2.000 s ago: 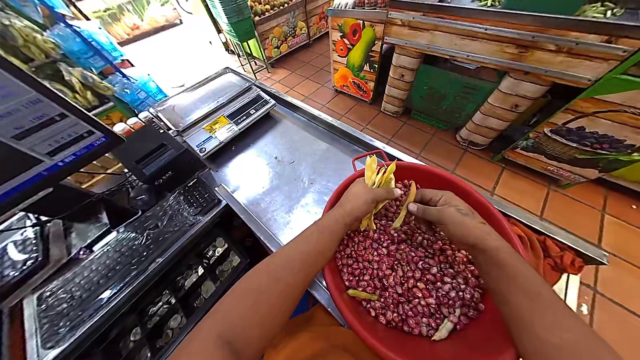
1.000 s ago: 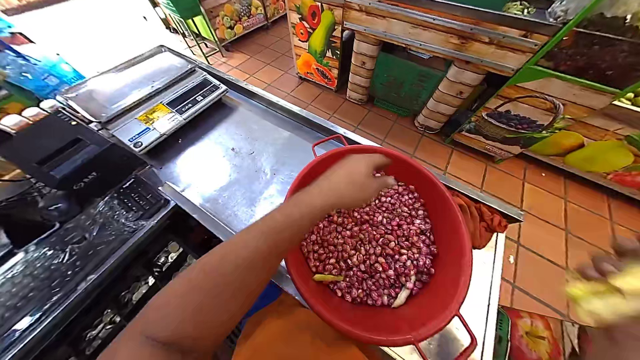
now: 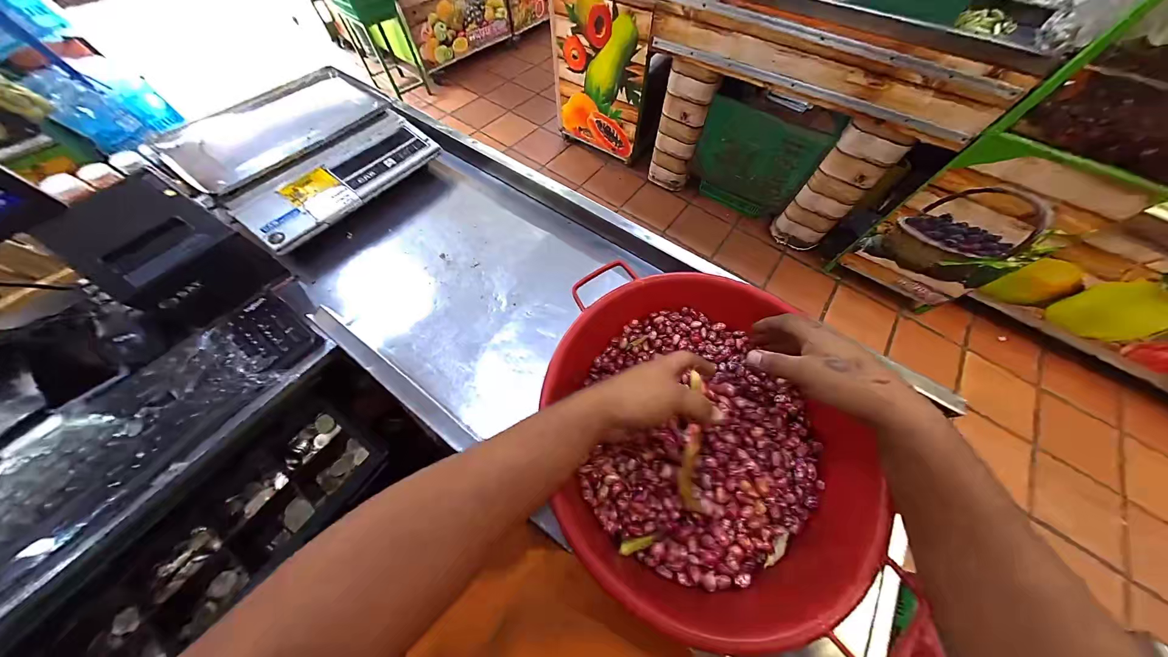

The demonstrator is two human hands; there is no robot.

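Note:
A red plastic basin [image 3: 730, 611] with loop handles holds many red-and-white speckled beans [image 3: 730, 493]. Over the beans, my left hand [image 3: 652, 397] has its fingers closed on a thin yellowish bean pod [image 3: 691, 465], which hangs down and is slightly blurred. My right hand [image 3: 812, 365] is at the basin's right inner side, fingers spread, with the fingertips by the beans and nothing visible in it. A short yellow-green pod piece [image 3: 637, 545] lies on the beans at the lower left, and a pale husk piece [image 3: 776, 549] at the lower right.
The basin overlaps a stainless steel counter [image 3: 456, 265] bearing a weighing scale [image 3: 310, 182]. At left are a black printer [image 3: 160, 251], a plastic-covered keyboard [image 3: 182, 392] and a coin drawer [image 3: 246, 511]. Beyond the counter stand a green crate [image 3: 766, 151] and produce stands on a tiled floor.
My right hand has come back over the basin from the right side, where it held a blurred yellowish bundle. My left hand now has a pod between its fingers.

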